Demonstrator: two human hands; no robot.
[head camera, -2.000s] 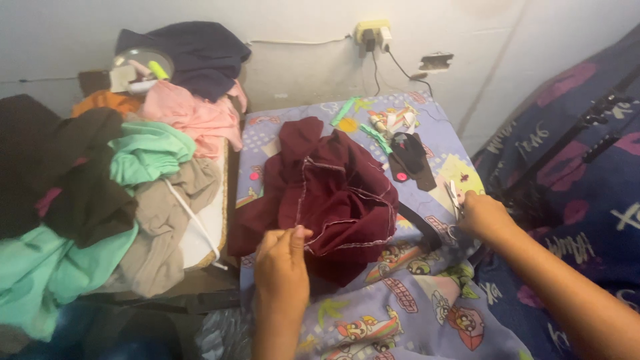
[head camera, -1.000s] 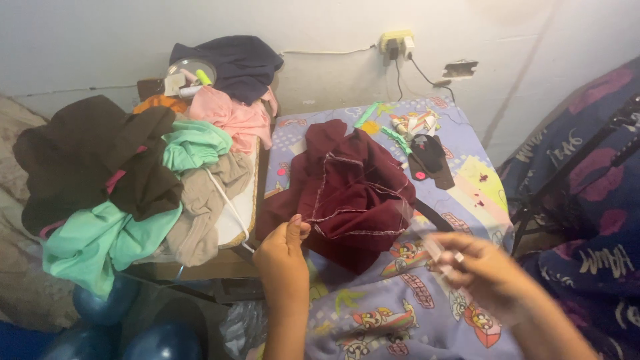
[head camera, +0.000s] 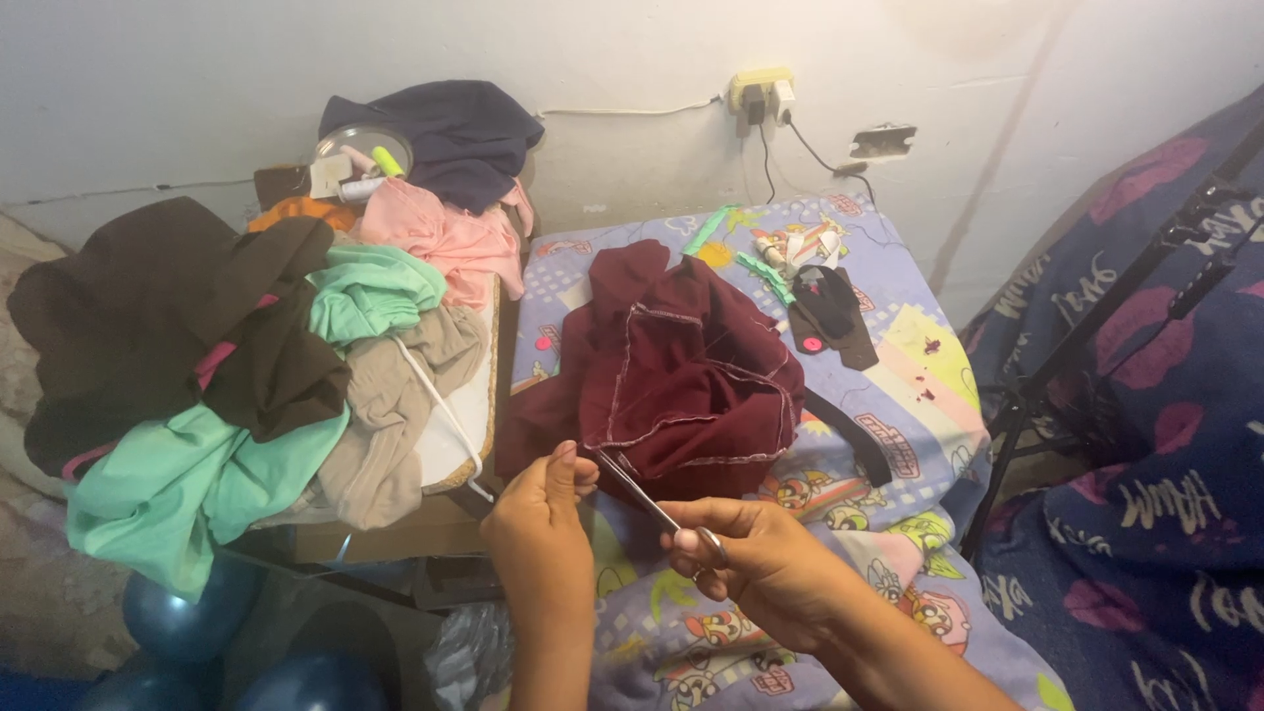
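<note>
A maroon garment (head camera: 681, 375) with pale overlocked seams lies bunched on a cartoon-print cloth (head camera: 918, 474). My left hand (head camera: 543, 513) is at its lower left edge, thumb and fingers pinched together, apparently on the garment's edge or a thread too fine to make out. Small metal scissors (head camera: 642, 497) are in my right hand (head camera: 736, 553), fingers at the handles. Their blades point up and left to the garment's edge beside my left fingertips. Whether the blades are closed is hard to tell.
Piled clothes, among them a dark brown garment (head camera: 128, 316) and a mint green one (head camera: 197, 484), lie at left near a white hanger (head camera: 434, 405). Fabric scraps (head camera: 829, 316) sit behind the maroon garment. A black stand (head camera: 1076, 355) is at right, plugged-in chargers (head camera: 765, 99) on the wall.
My right hand has come from the cloth's right side to the garment's lower edge, the scissors now beside my left fingers. My left hand stays pinched there. The view has shifted somewhat.
</note>
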